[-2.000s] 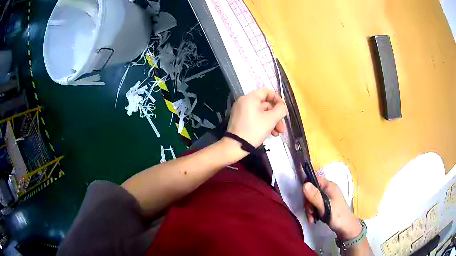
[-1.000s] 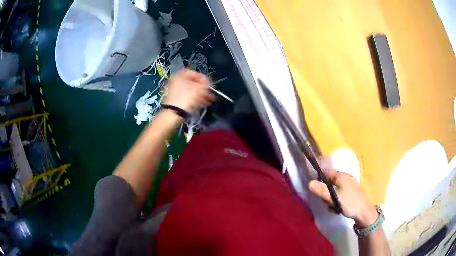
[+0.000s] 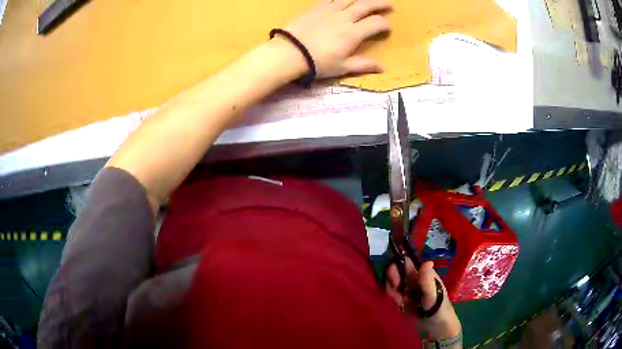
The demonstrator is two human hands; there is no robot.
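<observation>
The orange-tan card pattern (image 3: pixel 204 41) lies on thin pale fabric with pink-red lines (image 3: pixel 273 105), over white paper (image 3: pixel 477 112). My left hand (image 3: pixel 341 34) lies on the pattern near its front corner, palm down and fingers spread, holding nothing. My right hand (image 3: pixel 416 286) grips the shears (image 3: pixel 397 184) by their black loop handles. The blades are slightly apart and point away from me, their tips by the pattern's corner at the table edge. A dark grey bar weight (image 3: pixel 60 12) lies on the pattern at the upper left.
The metal table edge (image 3: pixel 576 117) runs across in front of me. A red plastic stool (image 3: pixel 467 238) stands on the green floor at the right, beside yellow-black tape (image 3: pixel 539 176) and pale scraps. Dark bars and buff labels lie at the table's far right. My red apron fills the lower middle.
The view has swung round to the pattern's corner. My left hand, earlier over the floor with a pale strip, is now flat on the pattern without it. The shears now reach from beyond the table edge.
</observation>
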